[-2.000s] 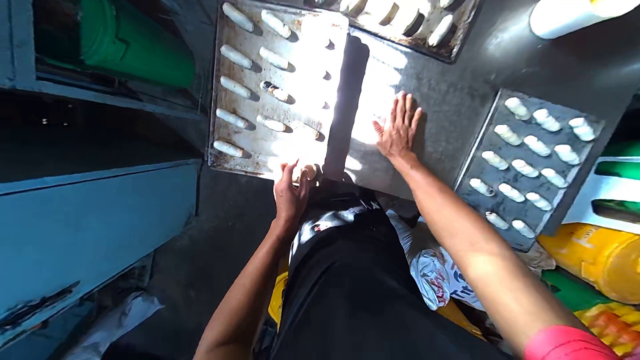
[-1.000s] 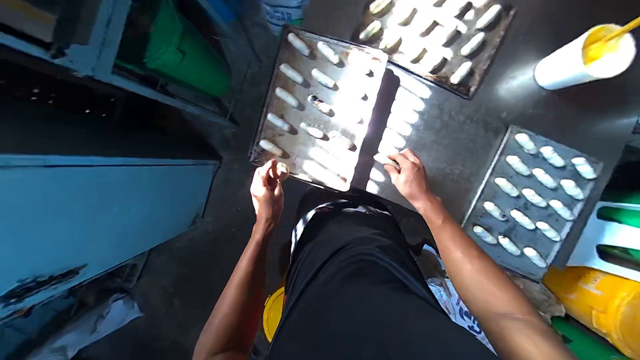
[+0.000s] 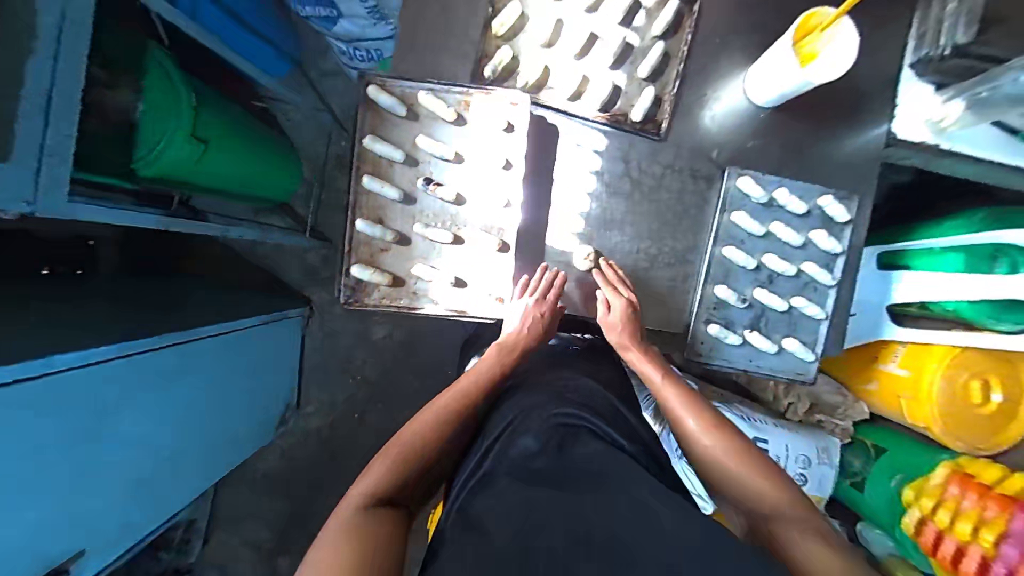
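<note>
A small lump of dough [image 3: 586, 258] lies on the metal worktop [image 3: 656, 192]. Just right of and below it is my right hand [image 3: 620, 308], fingers stretched out and their tips at its edge. My left hand [image 3: 538, 308] is flat with nothing in it, near the front edge between the lump and the left baking tray [image 3: 480, 308]. That tray bears rows of rolled dough pieces [image 3: 382, 188], partly washed out by sunlight. A second tray [image 3: 660, 128] with dough pieces sits at the top, and a smaller dark tray [image 3: 712, 240] of shaped dough stands on the right.
A white container [image 3: 800, 60] with a yellow handle in it stands at the upper right. Green bottles in a white crate [image 3: 944, 276] and a yellow container [image 3: 944, 392] lie right of the worktop. Sacks are below it. A light-blue cabinet [image 3: 152, 432] and a green bin [image 3: 208, 136] are on the left.
My left hand has moved right, away from the lower left corner of the left tray. My right hand, pinched a second ago, now has its fingers stretched out beside the dough lump.
</note>
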